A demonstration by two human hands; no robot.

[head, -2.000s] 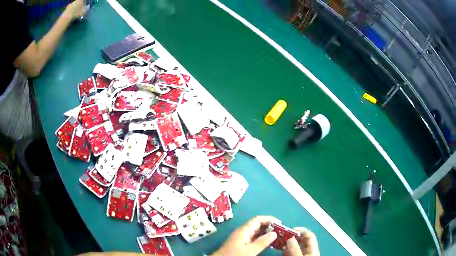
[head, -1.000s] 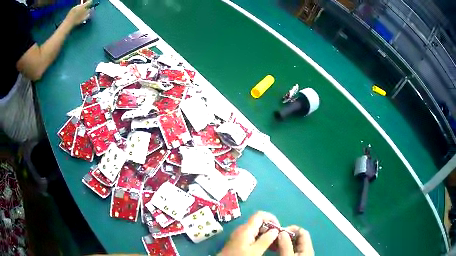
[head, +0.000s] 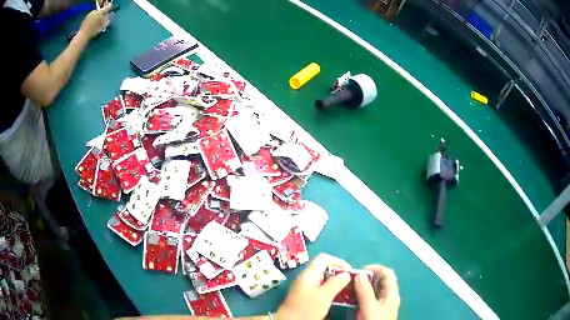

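Note:
A red circuit board (head: 345, 294) is held at the bottom edge of the view, right of a heap of boards. My left hand (head: 311, 292) grips its left side with thumb and fingers. My right hand (head: 379, 294) grips its right side, thumb on the red face. The heap (head: 219, 153) of red circuit boards, some with the pale side up, covers much of the teal bench. Fingers hide the board's edges.
On the green belt lie an appliance unit with a white head (head: 361, 91), another with a grey head (head: 442, 172) and a yellow cylinder (head: 305, 75). A flat dark phone-like rectangle (head: 164, 55) lies beyond the heap. A person's arm (head: 62, 70) is at upper left.
The appliance units and yellow cylinder have moved up and left along the belt. The board between my hands has turned so that more of its red face shows.

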